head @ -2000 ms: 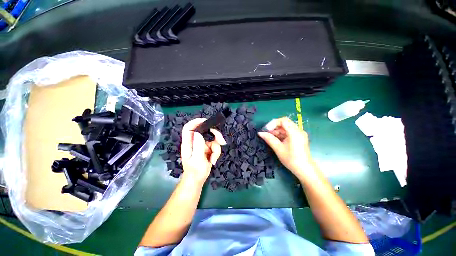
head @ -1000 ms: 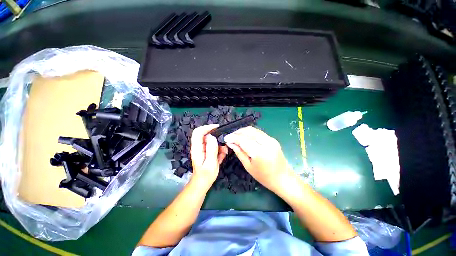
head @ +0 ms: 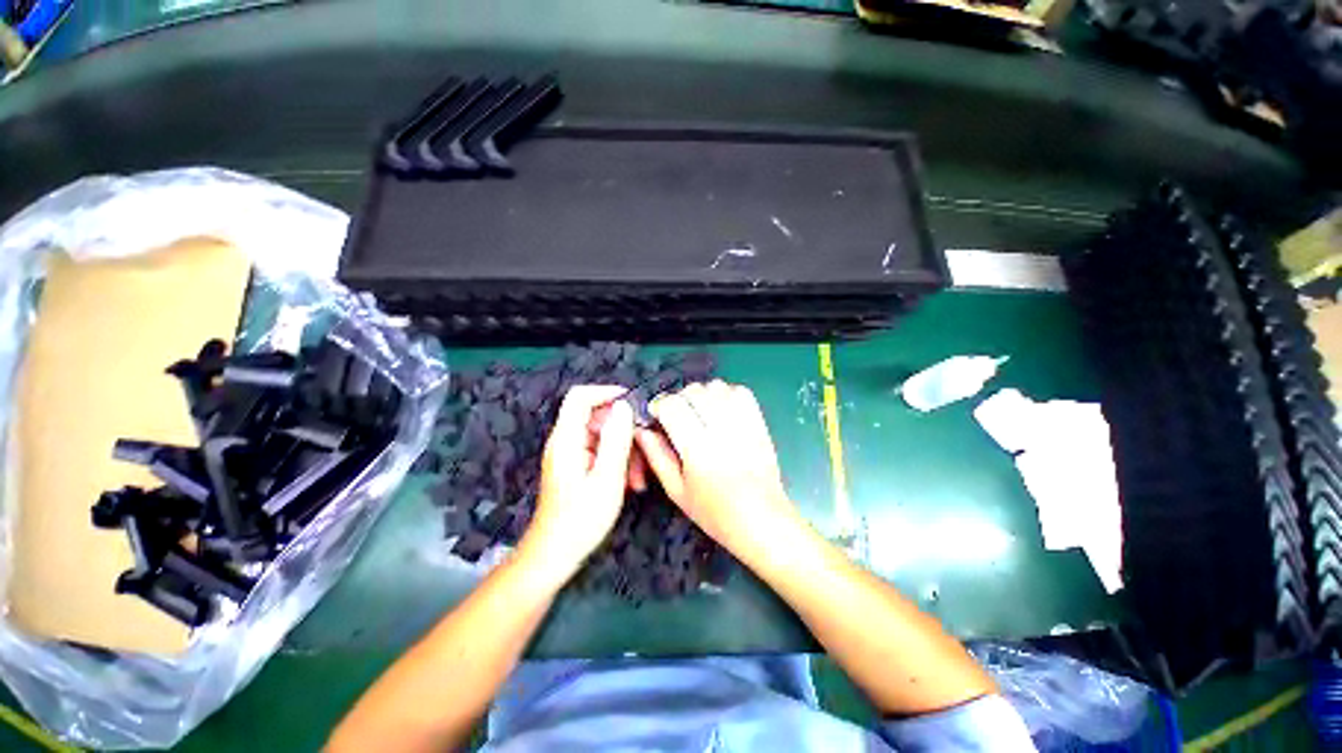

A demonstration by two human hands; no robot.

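My left hand (head: 584, 468) and my right hand (head: 717, 453) meet in front of me over the heap of small dark pads (head: 493, 427). Both hands grip one black plastic housing (head: 640, 409) between the fingertips. Only a small part of it shows; the fingers hide the rest. Whether a pad is at the fingertips cannot be told. More black housings (head: 221, 456) lie loose in the open clear plastic bag (head: 346, 566) at the left. Several housings (head: 474, 130) stand in a row at the left end of the black tray (head: 648, 206), on top of the stack.
A white squeeze bottle (head: 949, 383) lies right of the yellow tape line (head: 833, 441). A crumpled white cloth (head: 1063, 478) lies beside it. Tall black stacked trays (head: 1185, 441) stand at the right. Tan cardboard (head: 118, 441) is in the bag. Clear film (head: 1067, 699) is at lower right.
My right hand has come in from the right and joined my left hand at the housing. The housing has turned and is now mostly covered by fingers. The whole view has shifted slightly.
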